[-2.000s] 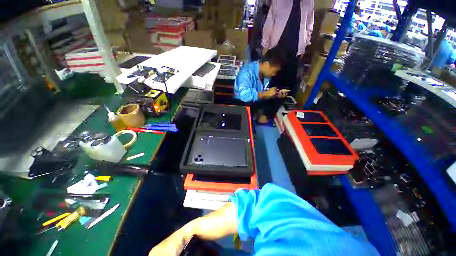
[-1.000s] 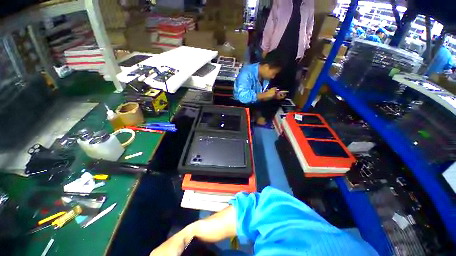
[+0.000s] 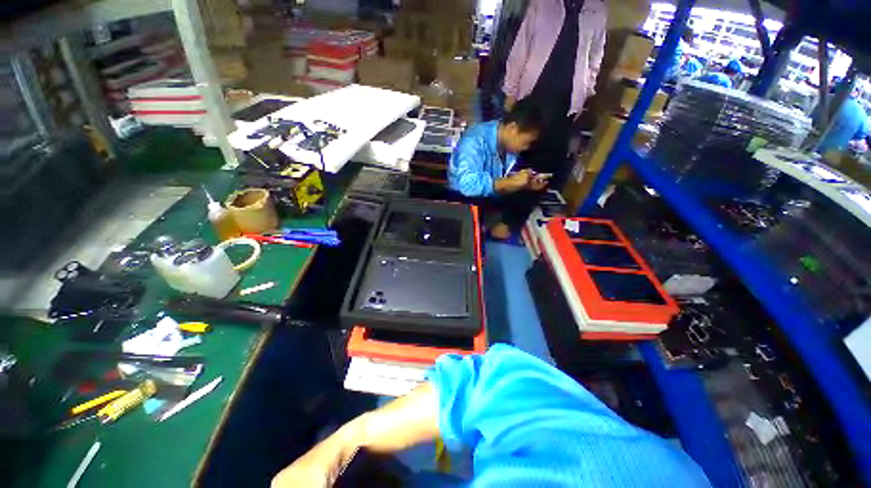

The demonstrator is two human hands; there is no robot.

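Note:
My right hand [image 3: 310, 469] shows only in part at the bottom edge. Its fingers are cut off, so I cannot tell if it holds anything. The forearm comes out of a blue sleeve. My left hand is not in view. In front of me a black tray [image 3: 358, 310] lies on a red and white stack [image 3: 387, 374]. A grey tablet or back cover [image 3: 420, 288] with camera holes at its left corner lies in the near part. A darker black unit [image 3: 420, 229] lies in the far part.
A green bench [image 3: 229, 391] at left bears a yellow-handled tool [image 3: 129, 401], white bottle [image 3: 199, 272], brown tape roll [image 3: 252, 210] and blue tools. At right stand a red tray with dark screens [image 3: 659, 317] and blue shelving [image 3: 740, 243]. A seated person and a standing person are beyond.
My right forearm and hand have shifted slightly left and down at the bottom edge. The view has moved slightly. The tray and its contents have not moved.

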